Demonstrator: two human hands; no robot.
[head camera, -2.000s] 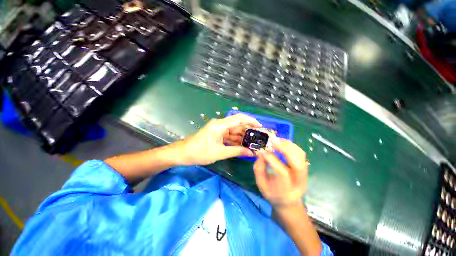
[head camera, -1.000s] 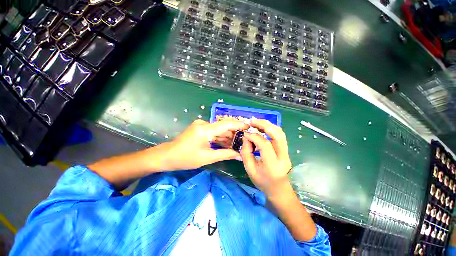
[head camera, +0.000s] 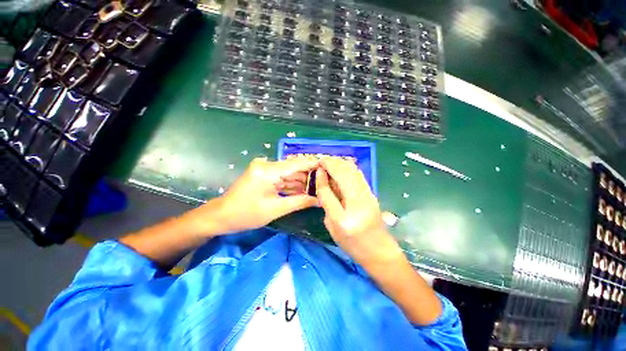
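A small dark watch case (head camera: 312, 182) with a thin gold-coloured rim is held on edge between my hands, over the near part of the blue parts box (head camera: 329, 144). My left hand (head camera: 264, 194) holds it from the left with thumb and fingers. My right hand (head camera: 349, 201) has its fingers closed against the case from the right and hides much of it. Whether a small part is between the right fingertips cannot be told. Tan bits lie heaped in the box, partly covered by my hands.
A clear component tray (head camera: 322, 68) lies behind the box. A black case tray (head camera: 75, 89) with gold-rimmed frames is at left. Tweezers (head camera: 437, 166) lie right of the box. Clear ribbed trays (head camera: 549, 226) and a dark filled tray (head camera: 607, 240) are at right. Tiny bits are scattered around.
The case has turned from face-up to on edge. My right fingers have closed over it and both hands have shifted slightly left in view. The whole scene has also shifted left.
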